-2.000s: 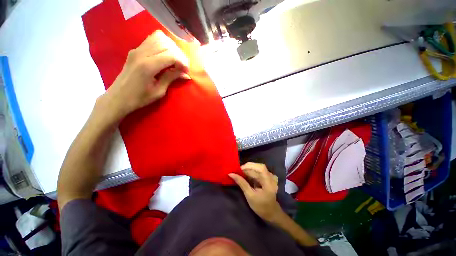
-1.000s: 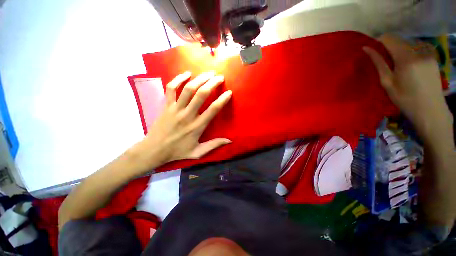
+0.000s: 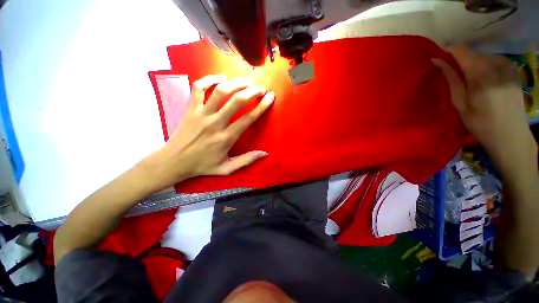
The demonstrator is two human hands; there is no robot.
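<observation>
The long red cut panel point(image 3: 354, 106) lies crosswise over the white table, under the head of the sewing machine point(image 3: 236, 23). A pale pink patch point(image 3: 174, 100) shows at its left, stepped end. My left hand point(image 3: 221, 121) lies flat on the panel with fingers spread, just below and left of the needle area. My right hand point(image 3: 481, 89) holds the panel's rounded right end, thumb on top, fingers partly hidden. A small grey block point(image 3: 301, 73) hangs right of the needle, over the cloth. Lamp glare hides the presser foot.
A blue plastic crate point(image 3: 440, 216) with a striped strip point(image 3: 472, 207) is at lower right. Red and pale cut pieces point(image 3: 396, 207) lie beside my lap, red bundles point(image 3: 139, 231) at lower left. Yellow and green handles point(image 3: 530, 83) show behind my right hand. Blue tape point(image 3: 9, 130) is at the left edge.
The panel has turned from lengthwise to crosswise under the machine head. My right hand has moved from my lap to its far right end. Since one second ago, the cloth and hands have barely moved.
</observation>
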